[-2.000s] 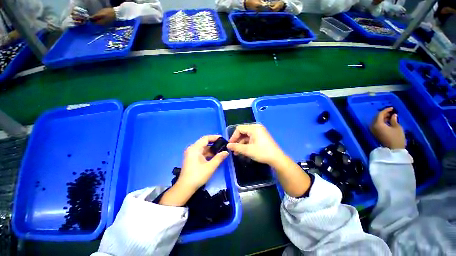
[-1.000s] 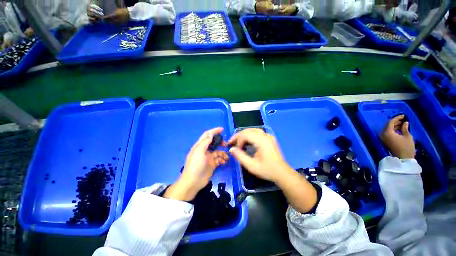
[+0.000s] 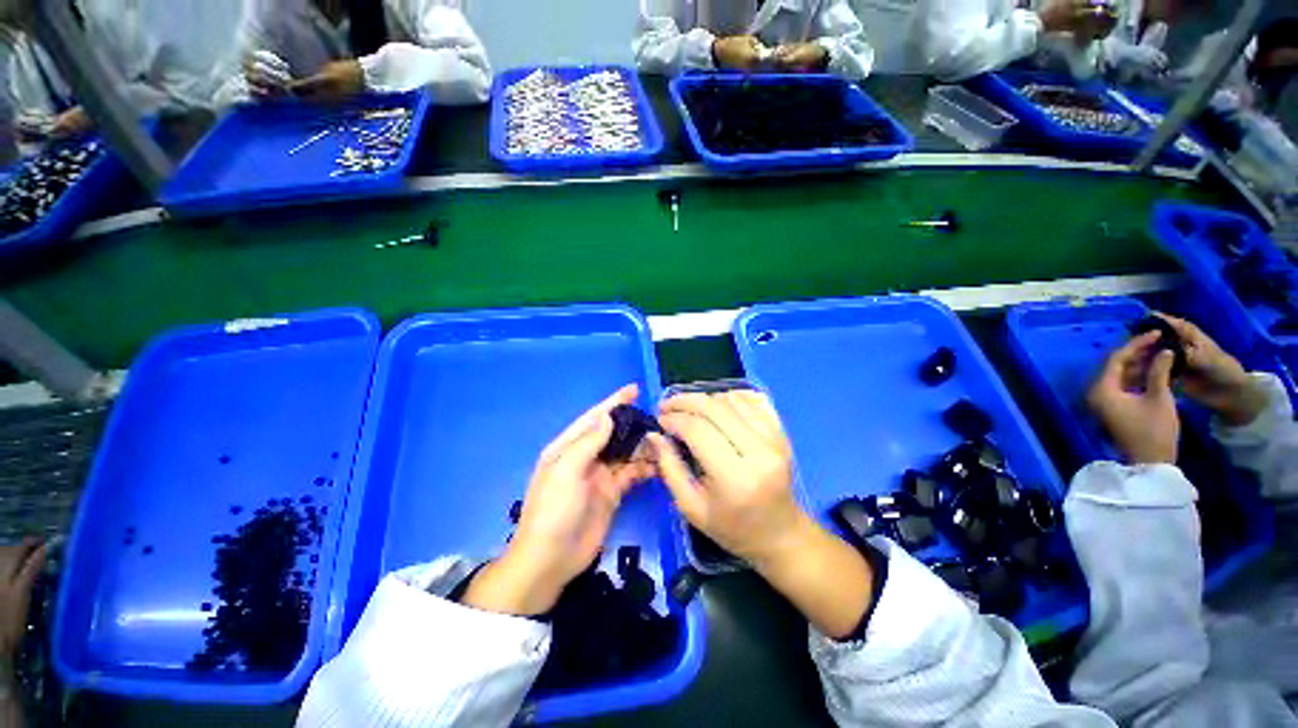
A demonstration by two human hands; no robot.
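A black plastic housing (image 3: pixel 626 431) is held above the right edge of the middle-left blue tray (image 3: pixel 498 320). My left hand (image 3: pixel 570 491) grips it between thumb and fingers. My right hand (image 3: pixel 740 477) meets it from the right, with its fingertips at the housing; a dark piece shows partly under these fingers, too hidden to name. The clear plastic box (image 3: pixel 705 388) lies mostly hidden beneath my right hand. Matte black pieces (image 3: pixel 605 626) are piled at the near end of the middle-left tray.
The right blue tray (image 3: pixel 840 320) holds shinier black blocks (image 3: pixel 982 498). The far-left blue tray (image 3: pixel 157 427) holds small black parts (image 3: pixel 264 583). Stemmed parts (image 3: pixel 413 238) lie on the green conveyor belt (image 3: pixel 541 242). Another person's hands (image 3: pixel 1139 398) work at the right; a hand (image 3: pixel 20 583) shows at the left edge.
My hands have closed together around the housing, after being slightly apart. The stemmed parts on the belt have shifted left. The neighbour at the right now shows two hands on a dark piece.
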